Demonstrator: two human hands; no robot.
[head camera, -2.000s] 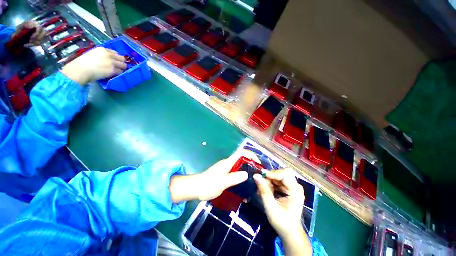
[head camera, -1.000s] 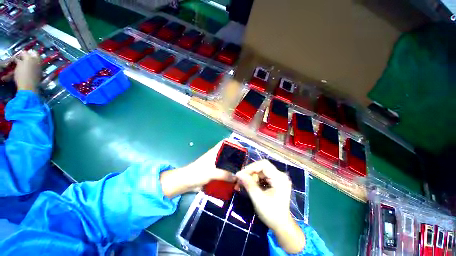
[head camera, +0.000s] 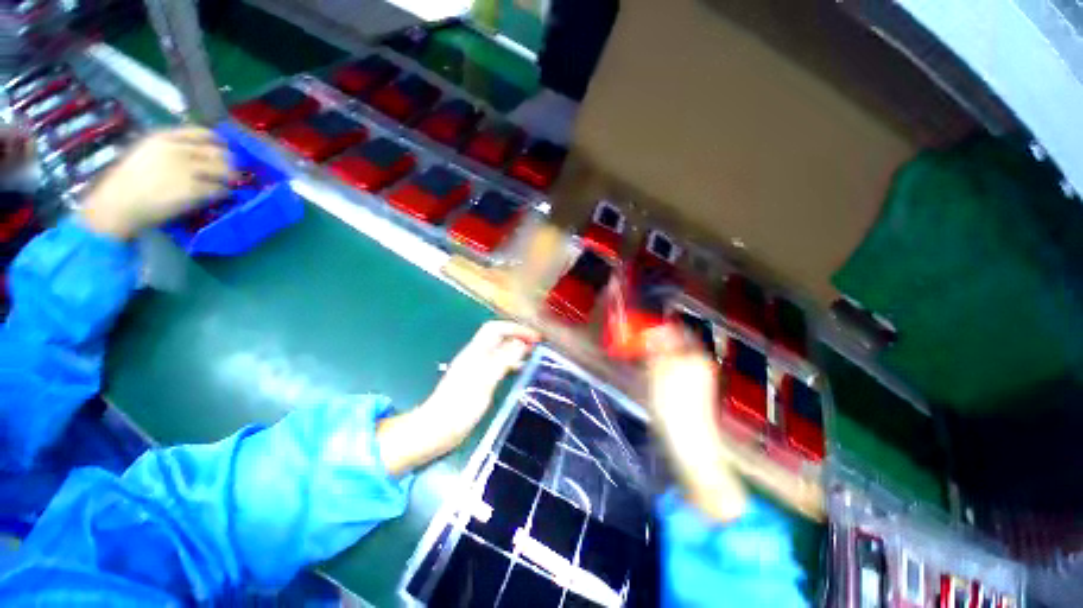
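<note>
My right hand is blurred and reaches forward over the near edge of the housing tray. It holds a red housing, also blurred, above or in that tray; whether it touches the tray cannot be told. My left hand is at the upper left corner of the panel tray, fingers bent. A small red spot shows at its fingertips; whether it holds anything is unclear. Black panels lie in the panel tray's grid.
Red housings fill the tray ahead, with more behind at left. A brown cardboard sheet stands behind. At left, another person's hand is over a blue bin. Another tray is at lower right.
The red housing has left my left hand and moved forward and right in my right hand. My left hand has moved slightly up and left. The neighbour's hand has returned to the bin.
</note>
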